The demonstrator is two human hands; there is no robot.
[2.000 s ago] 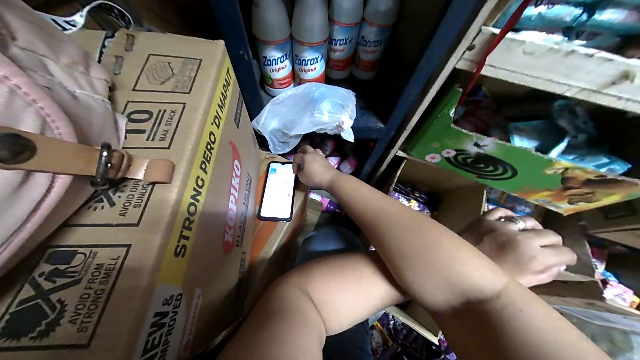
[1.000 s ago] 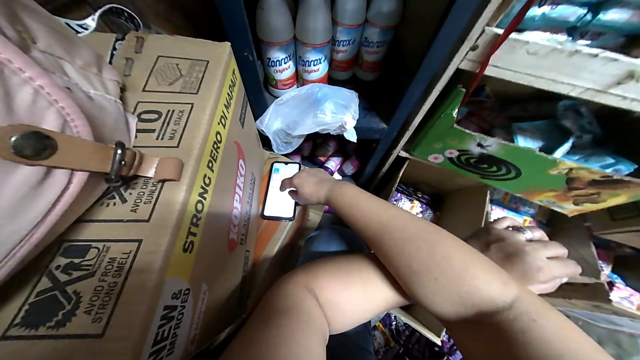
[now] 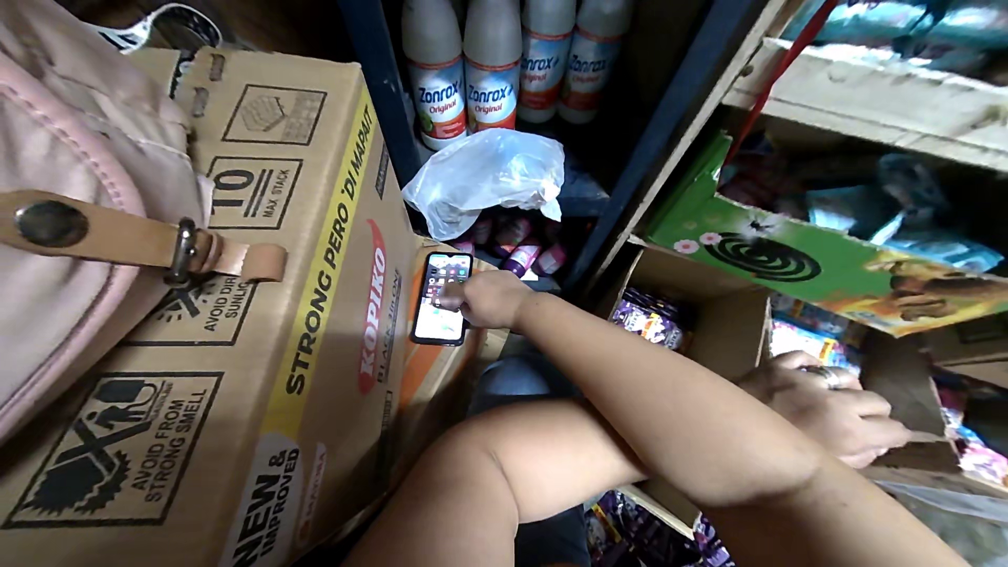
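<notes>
My arms cross at the forearms. My right hand (image 3: pixel 492 299) reaches in from the lower right; it holds nothing, and a finger is over the screen of a black-edged smartphone (image 3: pixel 441 319). The phone lies face up on an orange and brown carton (image 3: pixel 417 366), with colourful icons in the upper part of its display. At the right, my left hand (image 3: pixel 827 405), wearing a ring, rests with bent fingers at the edge of an open cardboard box (image 3: pixel 902 378). Whether those fingers grip the cardboard is unclear. Packets (image 3: pixel 815 342) lie in the box just behind this hand.
A large Kopiko carton (image 3: pixel 331 260) with a pink bag (image 3: pixel 87 173) on it fills the left. Zonrox bottles (image 3: pixel 492 71) and a white plastic bag (image 3: pixel 492 177) stand beyond the phone. Shelves and a green box (image 3: pixel 756 244) are at the right.
My right hand has moved left from the phone's right edge to over its screen. The display has changed from mostly white to colourful icons above. My left hand has stayed at the box.
</notes>
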